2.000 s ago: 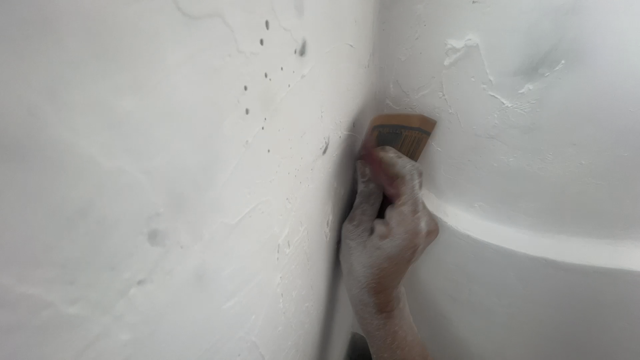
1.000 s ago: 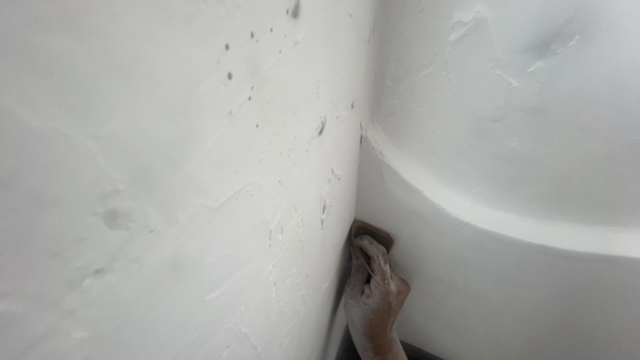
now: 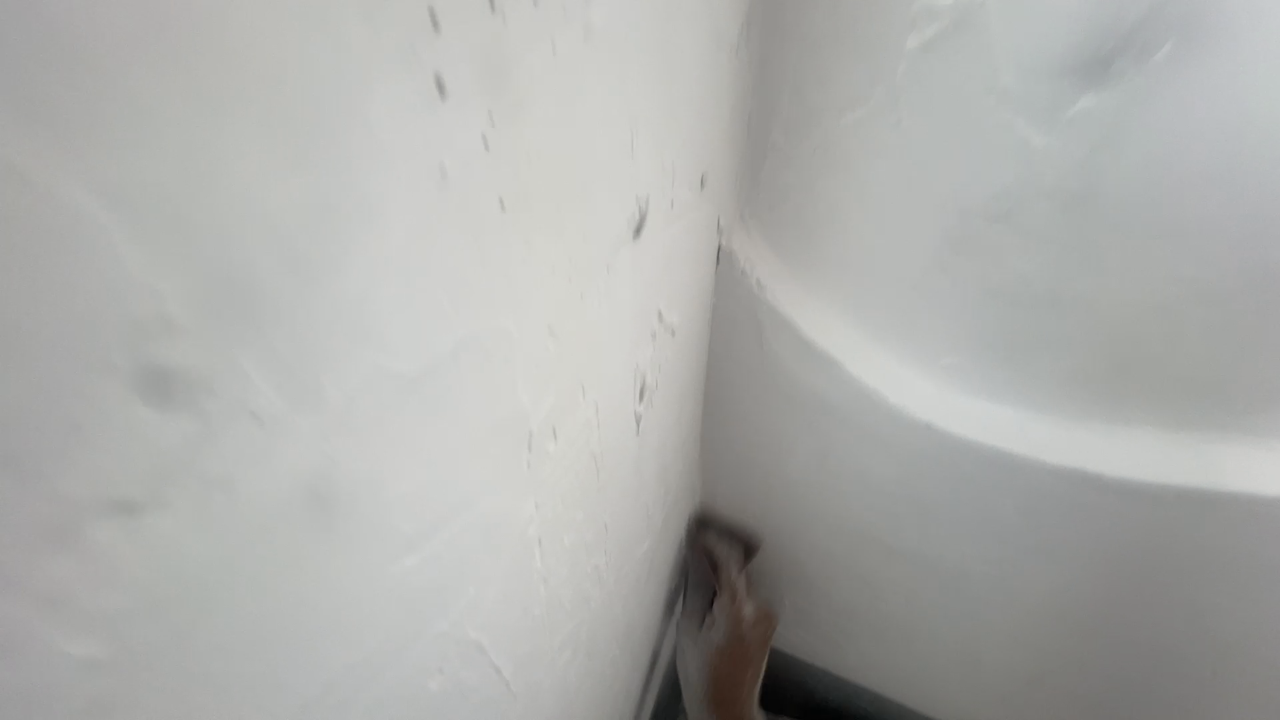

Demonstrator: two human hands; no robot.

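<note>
Low in the view, right of the middle, my right hand (image 3: 728, 640) grips a small, flat, brownish sanding block or folded sheet (image 3: 735, 537), blurred here. White dust coats the fingers. The held piece lies against the corner where the rough white plaster wall (image 3: 400, 350) on the left meets the smoother grey-white surface (image 3: 900, 560) on the right. Dark pits and raised ridges mark the left wall above and beside the hand. My left hand is out of view.
A curved white ledge (image 3: 970, 425) sweeps from the corner to the right edge, with a scuffed plaster surface (image 3: 1050, 220) above it. A dark strip (image 3: 830, 690) runs along the bottom behind my wrist.
My right hand has moved down the corner with the brownish piece, from above the curved ledge's level to well below it. The view has shifted somewhat.
</note>
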